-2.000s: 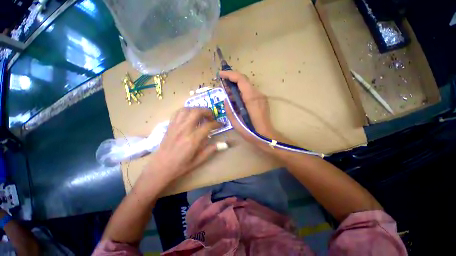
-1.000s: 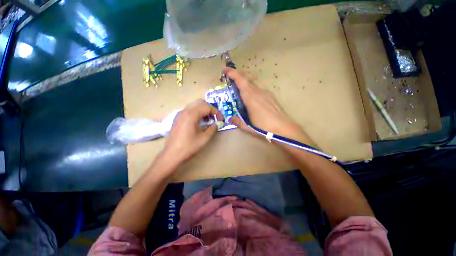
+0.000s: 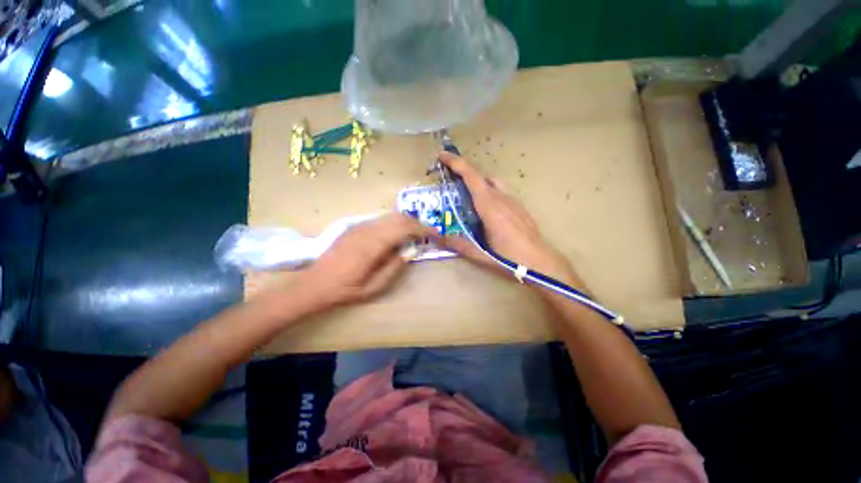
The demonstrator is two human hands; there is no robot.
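A white plastic housing [image 3: 413, 198] with a blue-green circuit board [image 3: 453, 224] lies on the cardboard sheet. My left hand [image 3: 363, 255] is at its left and lower edge, fingertips at the board; what they pinch, if anything, is hidden. My right hand [image 3: 500, 222] is shut on the dark soldering iron [image 3: 464, 200] at the housing's right side, its tip pointing up and away from the board. The iron's cord [image 3: 566, 288], tied to a white line, trails over my right wrist. A whitish bagged cord [image 3: 283, 247] runs left from the housing.
Green leads with brass ends [image 3: 330, 149] lie at the upper left of the cardboard sheet [image 3: 585, 236]. A clear fume funnel [image 3: 430, 75] hangs above. A shallow tray [image 3: 661, 189] at right holds a black box [image 3: 736, 141] and a white stick [image 3: 704, 247]. A person's sleeve [image 3: 38, 429] shows lower left.
The view has shifted and levelled. My left hand has moved in low beside the housing, and its white fingertip cap shows less. My right hand still holds the iron with its tip raised.
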